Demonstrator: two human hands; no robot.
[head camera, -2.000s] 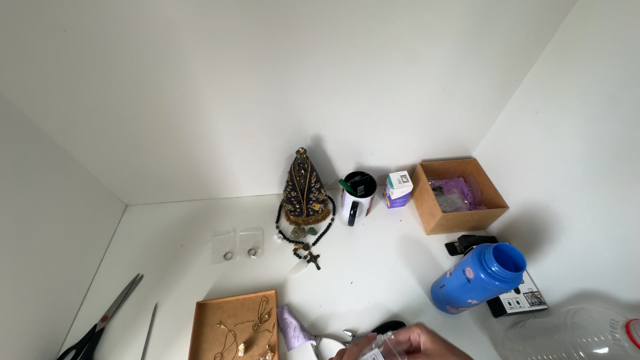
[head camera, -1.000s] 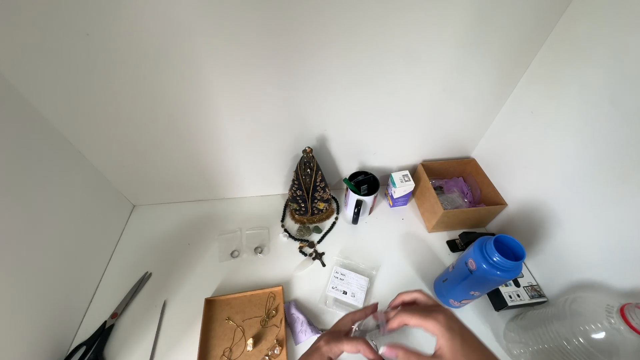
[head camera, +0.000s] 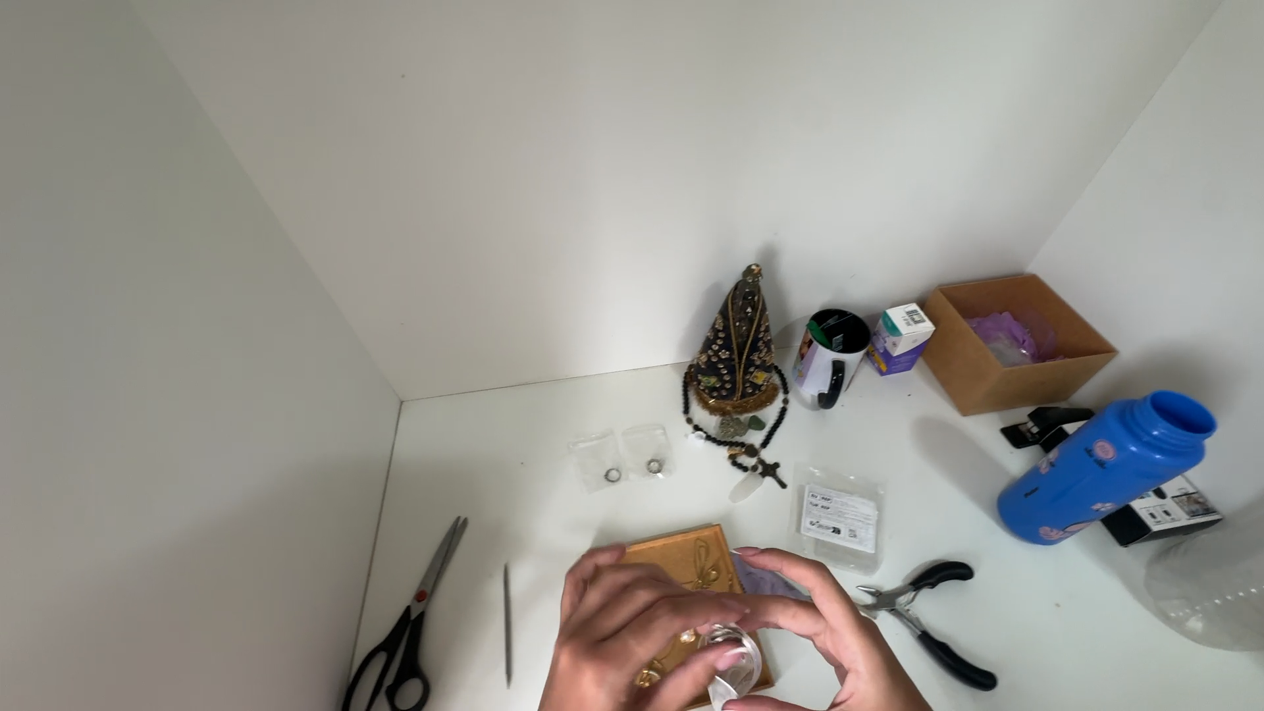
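Note:
My left hand (head camera: 632, 627) and my right hand (head camera: 825, 622) meet at the lower middle, both with fingers on a small clear roll (head camera: 736, 667), perhaps thread or wire; its exact kind is unclear. Beneath them lies a shallow orange-brown box (head camera: 671, 541) holding gold-coloured jewellery chains, partly hidden by my hands. Black-handled pliers (head camera: 894, 599) lie to the right of my right hand. Beyond it is a clear plastic bag with a printed label (head camera: 839, 515). Two small bags, each with a ring (head camera: 612, 475), lie farther back. Some purple cloth (head camera: 765, 580) shows beside the box.
Scissors (head camera: 423, 597) and a thin metal tool (head camera: 508, 624) lie left. At the back stand a robed figurine (head camera: 736, 351) with a black rosary (head camera: 780, 405), a mug (head camera: 816, 370), a small carton (head camera: 897, 351) and a cardboard box (head camera: 987, 390). A blue bottle (head camera: 1086, 479) and clear plastic container (head camera: 1210, 583) are right.
The view has swung left. Both hands are now together around the clear roll; two seconds ago only one hand showed clearly. The labelled bag now lies on the table, and the pliers are uncovered.

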